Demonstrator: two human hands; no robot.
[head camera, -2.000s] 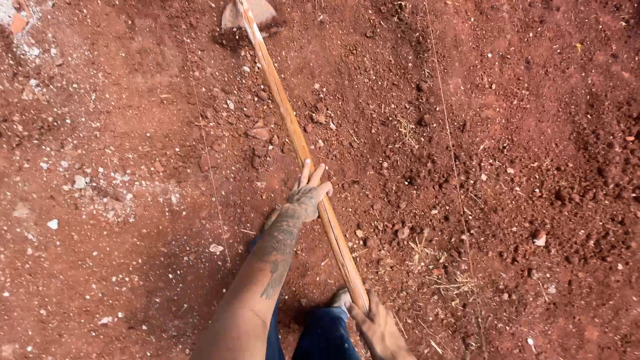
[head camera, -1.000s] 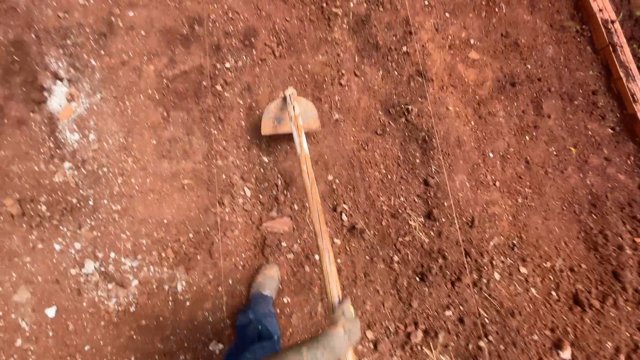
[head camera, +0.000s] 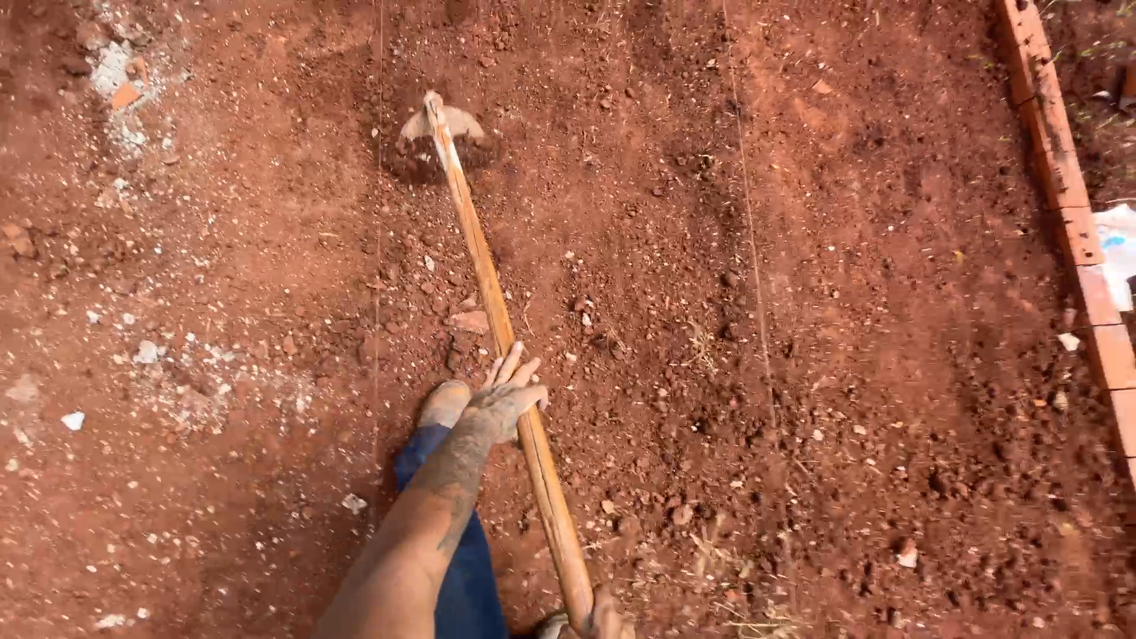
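Note:
A hoe with a long wooden handle (head camera: 486, 275) slants across the middle of the view. Its rounded metal blade (head camera: 463, 123) is at the upper left, its lower edge at or in the reddish soil (head camera: 603, 222); the exact contact is blurred. My left hand (head camera: 513, 390) is around the middle of the handle, its fingers partly extended. Near the bottom edge, my right hand (head camera: 605, 617) holds the handle's lower end and is partly cut off by the frame.
Two thin strings run lengthwise, one left (head camera: 379, 266) and one right (head camera: 753, 240) of the hoe. A row of orange bricks (head camera: 1078, 232) lines the right side, beside a white bag-like thing (head camera: 1116, 244). My shoe (head camera: 445, 404) stands by the left string. Pale rubble (head camera: 115, 84) lies left.
One second ago the blade showed more fully; now its lower part is hidden at the soil. More of my left arm and part of my right hand have come into view.

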